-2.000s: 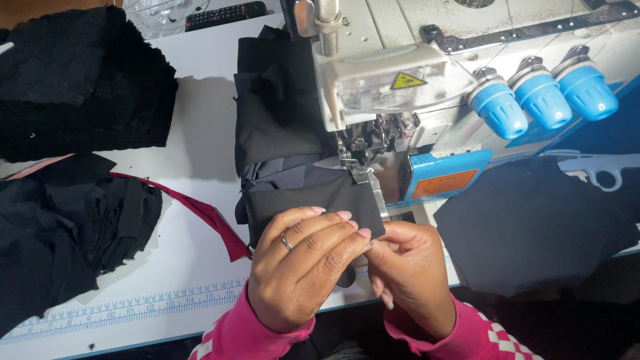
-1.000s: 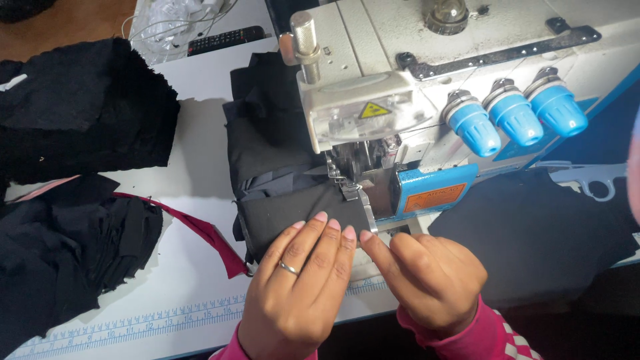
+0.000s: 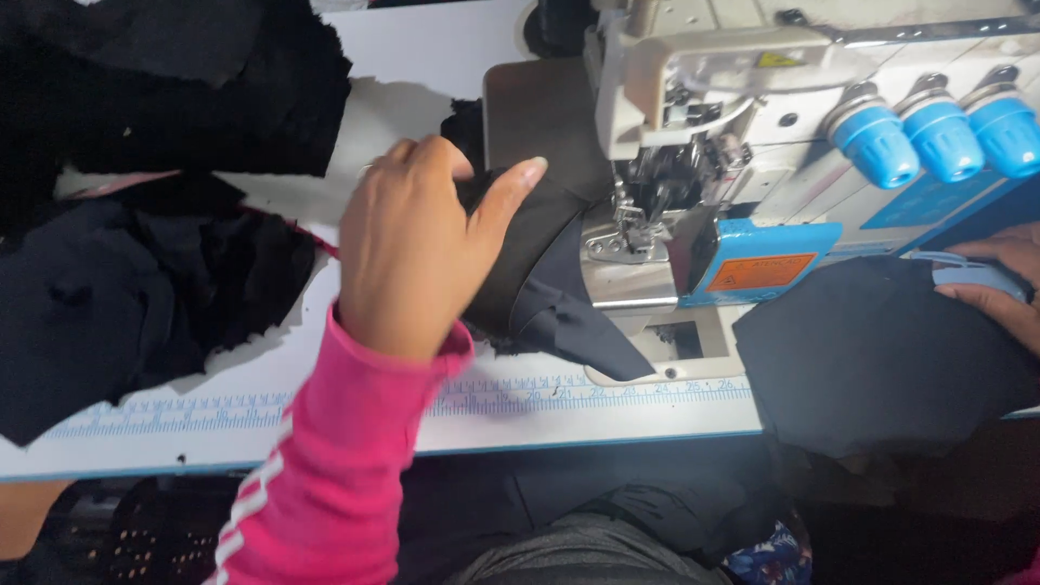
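Note:
My left hand (image 3: 422,236) is at the dark fabric (image 3: 520,276) lying left of the presser foot of the overlock sewing machine (image 3: 731,73); its thumb points up and right, and what its fingers hold is hidden. The fabric's loose corner hangs past the metal cloth plate (image 3: 630,280). At the right edge of the view, my right hand (image 3: 1003,272) has its thumb and fingers around light blue-grey thread snips (image 3: 975,275), which lie over a dark cut fabric piece (image 3: 877,349).
A thick stack of black fabric (image 3: 162,89) is at the upper left, with a crumpled dark heap (image 3: 138,301) below it. A printed ruler (image 3: 487,400) runs along the white table's front edge. Blue tension knobs (image 3: 877,146) stick out from the machine.
Both hands were together at the fabric by the presser foot. My right hand has moved right to the snips; my left hand has moved up, and the fabric lies farther left of the foot. The view has shifted.

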